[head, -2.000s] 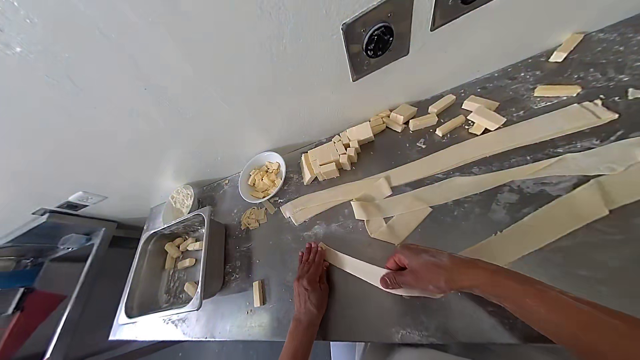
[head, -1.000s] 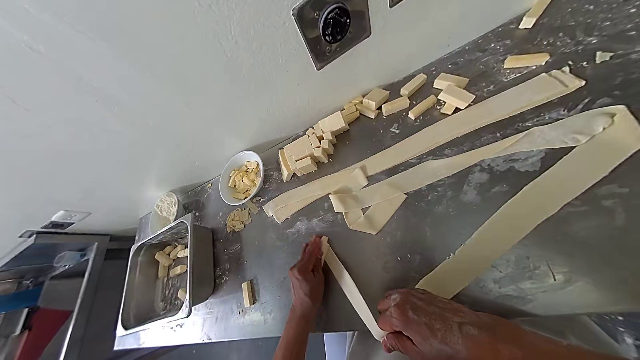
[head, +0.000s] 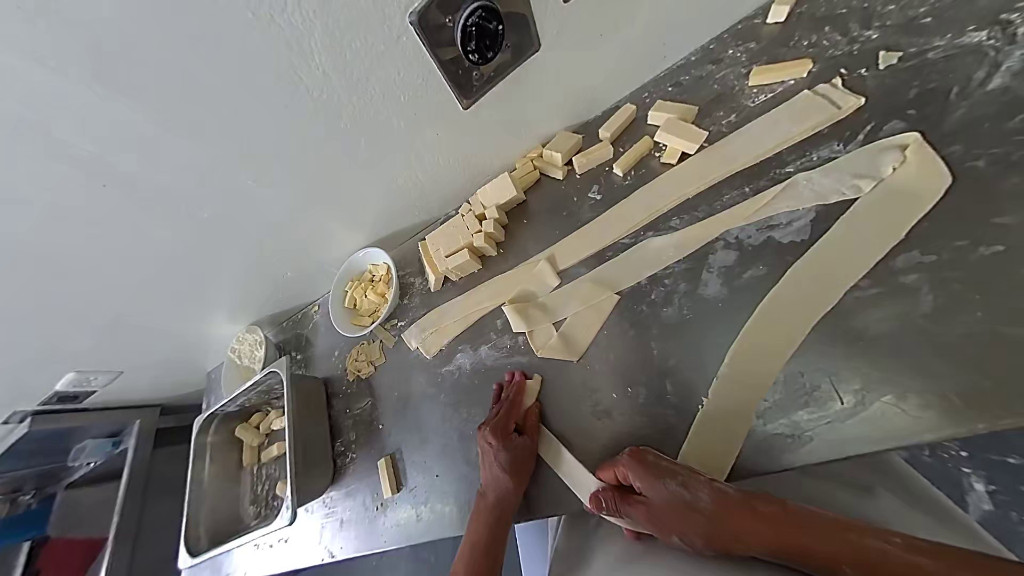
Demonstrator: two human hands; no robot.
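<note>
My left hand (head: pixel 509 448) lies at the near end of a long dough strip (head: pixel 566 462), its fingers closed around that end, where a small pale piece shows at the fingertips. My right hand (head: pixel 668 500) grips the same strip farther along, at the table's front edge; past it the strip (head: pixel 788 320) runs up the table and folds back to the left. A crumpled bend of dough (head: pixel 572 320) lies above my left hand. Behind it stretches another flat, layered dough strip (head: pixel 680 176). One cheese-like stick (head: pixel 387 477) lies alone left of my left hand.
Along the wall lie cheese-like blocks (head: pixel 500 192) and sticks (head: pixel 779 72). A white bowl (head: pixel 338 300) of pale pieces stands near dough scraps (head: pixel 366 359). At left are a steel pan (head: pixel 308 432) with wrapped pieces and a small container (head: pixel 247 352) of white shreds. The steel table (head: pixel 640 400) bears flour smears.
My right hand has moved toward the table's front edge, holding the strip. My left hand's fingers, flat two seconds ago, are now bent around the strip's end.
</note>
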